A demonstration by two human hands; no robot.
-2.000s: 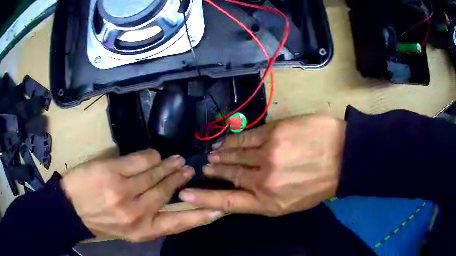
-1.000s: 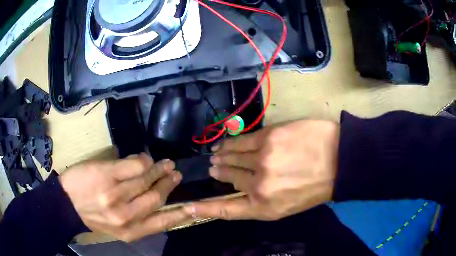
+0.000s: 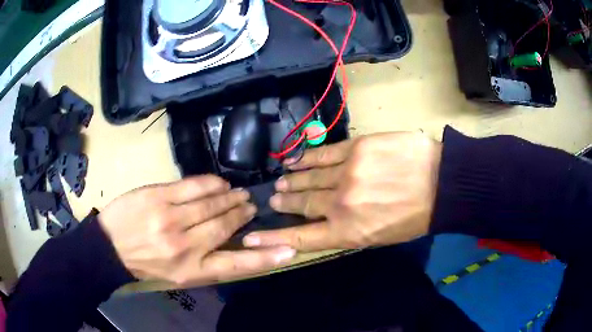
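Observation:
The black rear housing [image 3: 190, 146] lies open in front of me at the bench's near edge. My left hand [image 3: 175, 227] and my right hand [image 3: 370, 194] press flat with their fingers on a dark foam pad [image 3: 263, 198] along its near side. The fingers cover the pad's ends; no circuit board shows. A glossy black bulge [image 3: 245, 139] and the green battery [image 3: 315, 132] with a pale red end stand inside. Red wires [image 3: 341, 78] run to the front housing [image 3: 311, 48], which lies behind and holds the silver speaker driver [image 3: 204, 45].
A pile of foam pads [image 3: 49, 149] lies at the left of the tan bench [image 3: 415, 91]. Another open black unit [image 3: 509, 84] with a green battery lies at the upper right, partly beside a further one. A grey-white carton [image 3: 175, 311] shows below the bench edge.
The view has shifted, so the housings sit higher and the foam pile shows more fully. My hands stay on the pad, and my left fingertips are closer to my right ones than one second ago.

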